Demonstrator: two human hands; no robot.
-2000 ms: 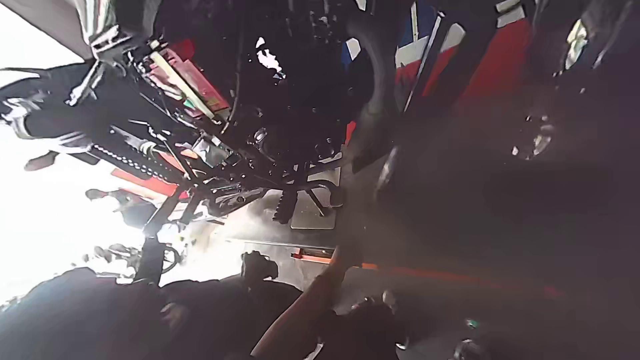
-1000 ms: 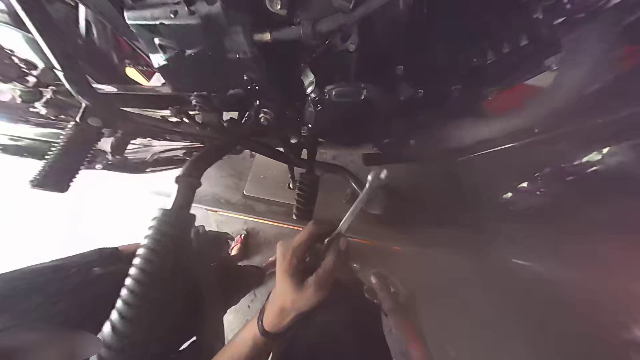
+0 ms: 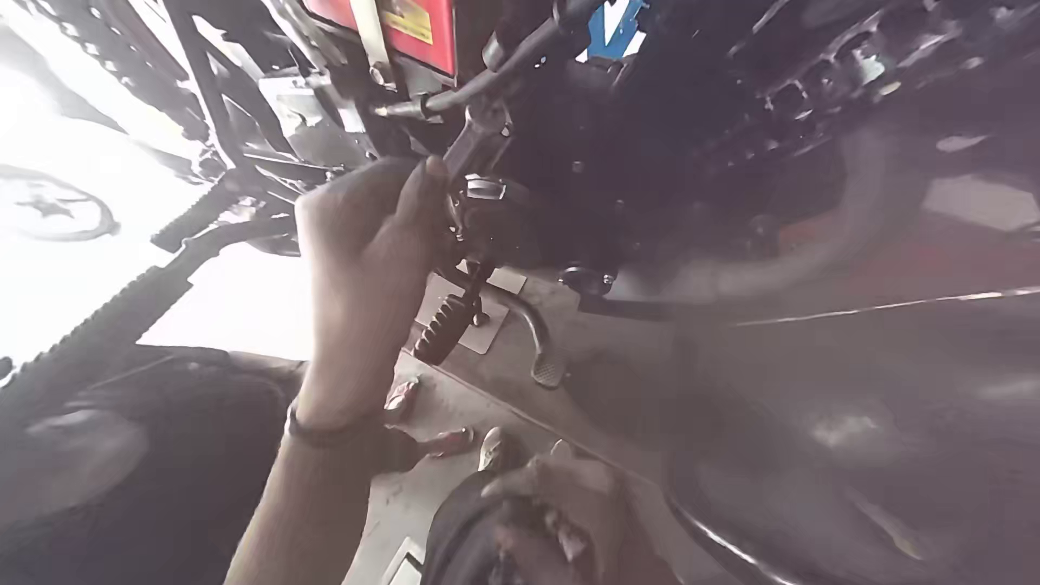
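Note:
My left hand (image 3: 370,219), with a dark band at the wrist, is raised in a fist against the motorcycle's engine side. Its thumb presses beside a metal bar (image 3: 475,142) with a rounded end; whether this is a wrench or a lever of the machine cannot be told. My right hand (image 3: 573,487) is low in front of me near my knee, blurred, and whether it holds anything is unclear. Between and above the hands are a ribbed rubber footpeg (image 3: 440,331) and a curved pedal (image 3: 532,325). The dark engine (image 3: 569,179) fills the upper middle.
A red box-shaped part (image 3: 418,32) with a yellow label sits above. At left are the frame tubes and another ribbed footpeg (image 3: 195,215). A pale plate (image 3: 496,313) lies on the floor below the pedal. A sandalled foot (image 3: 447,443) and a large dark blurred shape at lower left are close by.
My left hand has risen from low near my right hand to the engine side. The wrench seen a second ago above my hands no longer shows there. The view has shifted.

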